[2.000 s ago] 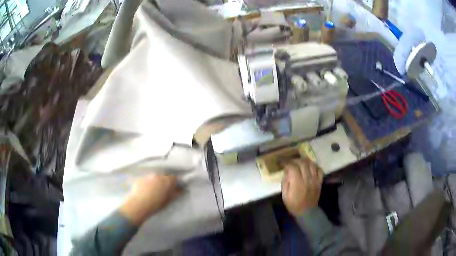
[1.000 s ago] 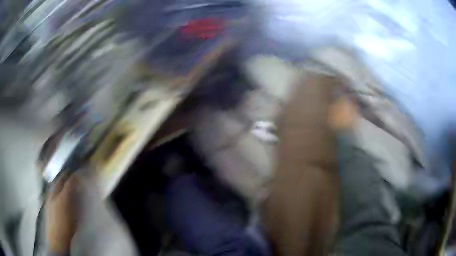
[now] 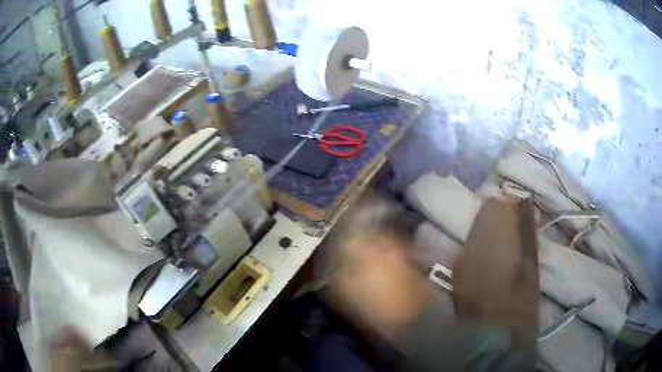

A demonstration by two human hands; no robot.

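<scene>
A large pale beige-grey cloth panel (image 3: 76, 247) lies left of the cream-white overlock machine (image 3: 207, 189), its edge beside the silvery cloth plate (image 3: 168, 289). My left hand (image 3: 69, 354) is small, blurred and partly cut off at the bottom left, at the panel's lower edge; its grip is unclear. My right hand (image 3: 381, 276) is strongly blurred, right of the table edge and left of the bundles; a blurred greyish patch shows above its fingers, and whether it holds anything cannot be told. The yellow-cream tray frame (image 3: 265, 280) sits in front of the machine.
Red-handled scissors (image 3: 342, 141) and a dark flat pouch (image 3: 308, 160) lie on the blue mat (image 3: 363, 167). A white tape reel (image 3: 341, 64) stands by the wall. Tied beige-grey bundles (image 3: 581, 280) and a brown cloth piece (image 3: 497, 261) lie at right. Thread cones (image 3: 260, 23) stand behind.
The view swung right, past a blurred frame, and now shows the bundles and wall. My right hand has moved from the tray to right of the table, back from over the brown cloth.
</scene>
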